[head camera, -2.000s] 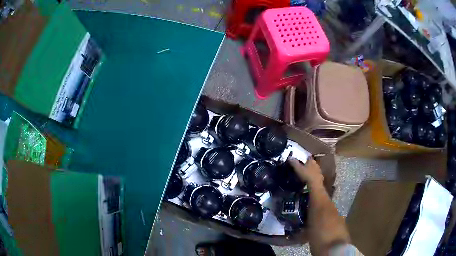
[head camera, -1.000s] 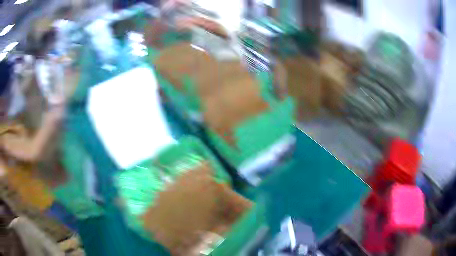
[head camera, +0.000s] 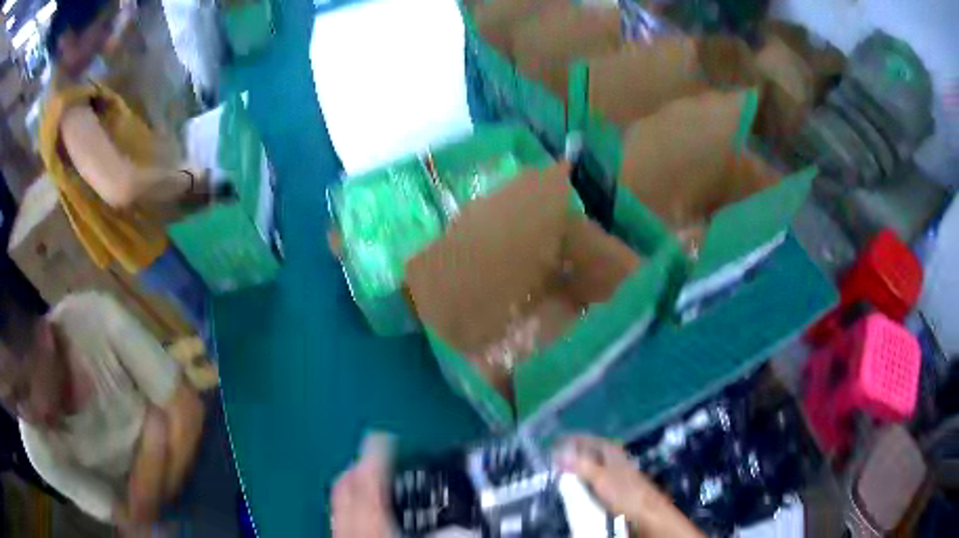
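A black and silver device (head camera: 510, 485) lies across the bottom of the picture, blurred. My left hand (head camera: 363, 492) holds its left end, thumb up. My right hand (head camera: 607, 475) is on its right part, over a pale strip. Just beyond it an open green retail box (head camera: 573, 363) stands on the green table (head camera: 305, 420), brown flaps up, with small clear shiny things inside. Another open green box (head camera: 749, 250) stands behind it to the right. Accessory bins (head camera: 389, 305) with green shiny packs are left of the near box.
A white stack (head camera: 391, 79) stands behind the bins. More open boxes (head camera: 641, 74) line the table's far right. Black units (head camera: 720, 457) lie below the table edge, near red and pink stools (head camera: 868, 368). Two people are at the left, one beside a green box (head camera: 223, 236).
The view has swung from the floor carton of black units to the table. My right hand, earlier reaching into that carton, is now at the device; my left hand has come into view.
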